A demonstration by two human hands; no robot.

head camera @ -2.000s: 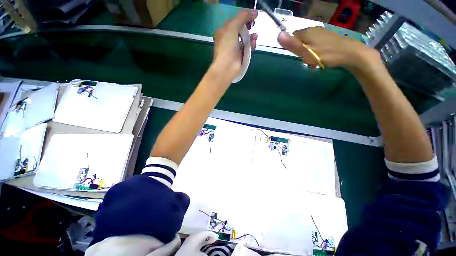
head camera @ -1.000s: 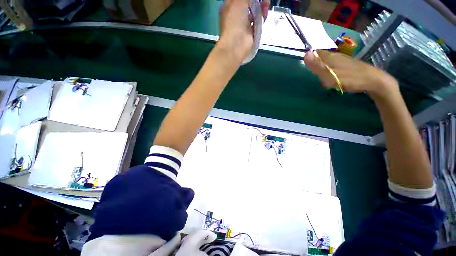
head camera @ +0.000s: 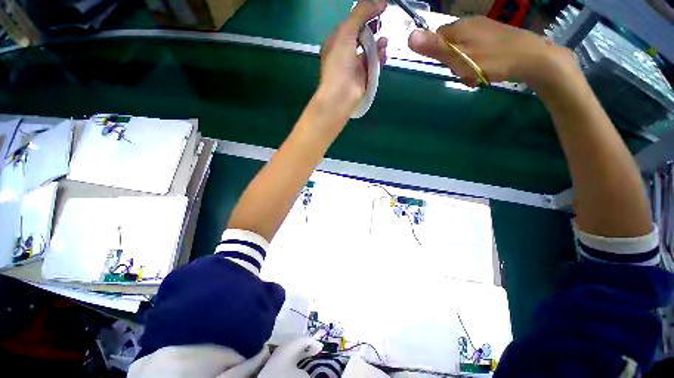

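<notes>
My left hand (head camera: 346,63) is raised over the back of the bench and holds a white tape roll (head camera: 372,81) on edge. My right hand (head camera: 488,52) is to its right and holds scissors with a yellow-gold handle (head camera: 470,65). The dark blades point up and left toward my left fingertips, near the top edge. A tape strip cannot be made out. Below my arms, white panels (head camera: 436,251) lie side by side on the bench. A small circuit board (head camera: 408,207) with thin wires is at a panel edge.
Stacked white panels (head camera: 122,229) on tan sheets are at the left. A metal edging (head camera: 443,179) runs behind the panels. A white sheet (head camera: 399,46) lies on the raised shelf. A carton (head camera: 214,11) is at the back. Bundled trays (head camera: 628,74) are at the upper right, with upright bundles below them.
Since one second ago, the right hand and scissors have moved up and toward the left hand. The left hand has come slightly lower, and the tape roll shows more of its ring.
</notes>
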